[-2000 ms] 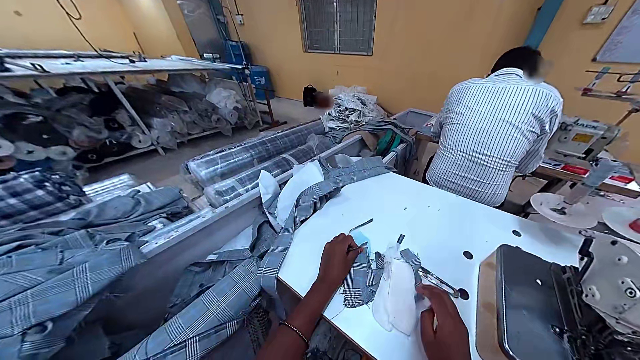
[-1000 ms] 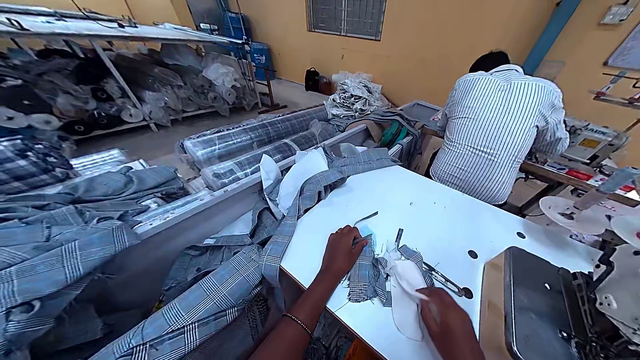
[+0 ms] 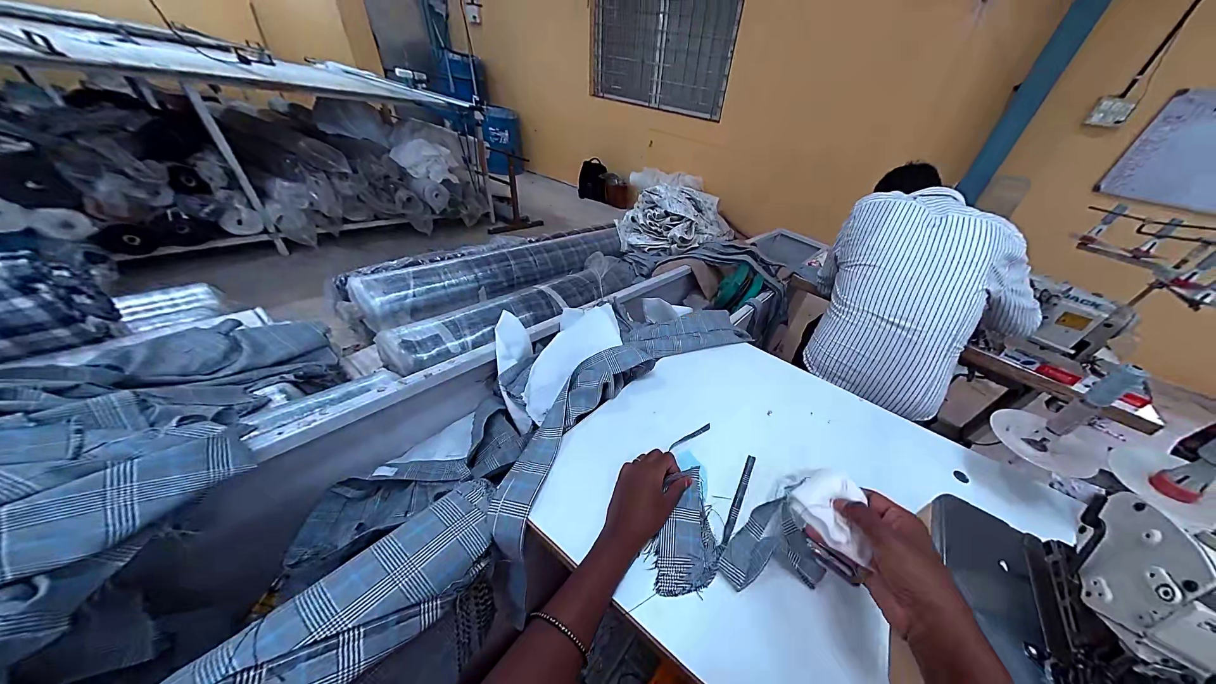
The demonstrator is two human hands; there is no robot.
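Observation:
My left hand (image 3: 649,489) pinches the top end of a grey checked fabric strip (image 3: 686,551) with frayed edges, lying on the white tabletop (image 3: 741,399). My right hand (image 3: 893,541) grips a bunched white cloth piece (image 3: 828,499), with something dark partly hidden beneath it. A grey checked strip (image 3: 760,551) trails from the bundle toward the left hand's piece. Between the hands lies a narrow dark strip (image 3: 739,499); another short one (image 3: 691,436) is just beyond my left fingers. A pale blue scrap (image 3: 692,464) touches the left hand's piece.
A sewing machine (image 3: 1140,570) stands at the right edge. Checked fabric (image 3: 418,560) hangs and lies left of the table. Plastic-wrapped fabric rolls (image 3: 475,275) lie behind it. A person in a striped shirt (image 3: 917,294) sits beyond the table beside another sewing machine (image 3: 1073,318).
The white cloth, earlier lying long and flatter on the table, is now bunched in my right hand, farther from the left hand. The left hand has stayed near the same spot.

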